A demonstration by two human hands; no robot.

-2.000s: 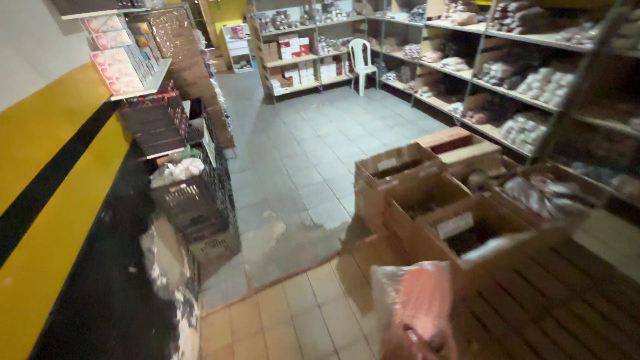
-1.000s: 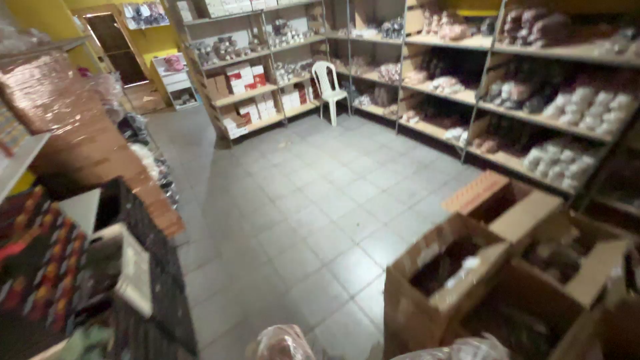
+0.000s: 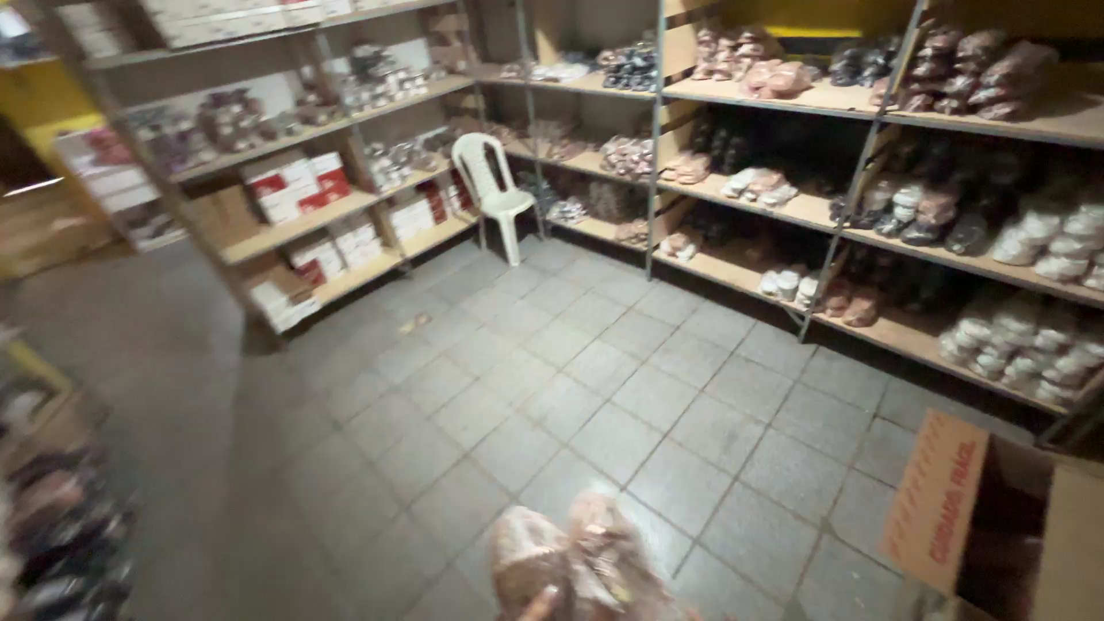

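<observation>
Two rounded, pinkish-brown bundles in clear plastic (image 3: 573, 561) are held low in front of me, side by side at the bottom edge of the head view. A fingertip of what looks like my left hand (image 3: 542, 602) presses on the left bundle; the rest of that hand is out of frame. At the bundles' lower right edge there is a small blurred patch that may be part of my right hand, but this is too unclear to tell. What the plastic wraps is also blurred.
Metal-framed shelves (image 3: 768, 203) with plastic-wrapped goods run along the back and right. A white plastic chair (image 3: 504, 203) stands in their corner. Left of it, shelves hold red-and-white boxes (image 3: 297, 185). An open cardboard box (image 3: 936, 509) is at lower right, dark wrapped goods (image 3: 65, 526) at lower left.
The view has moved forward into the room, towards the chair and shelves. The wrapped bundles stay low in front of me. Most of the cardboard boxes at right have left the frame.
</observation>
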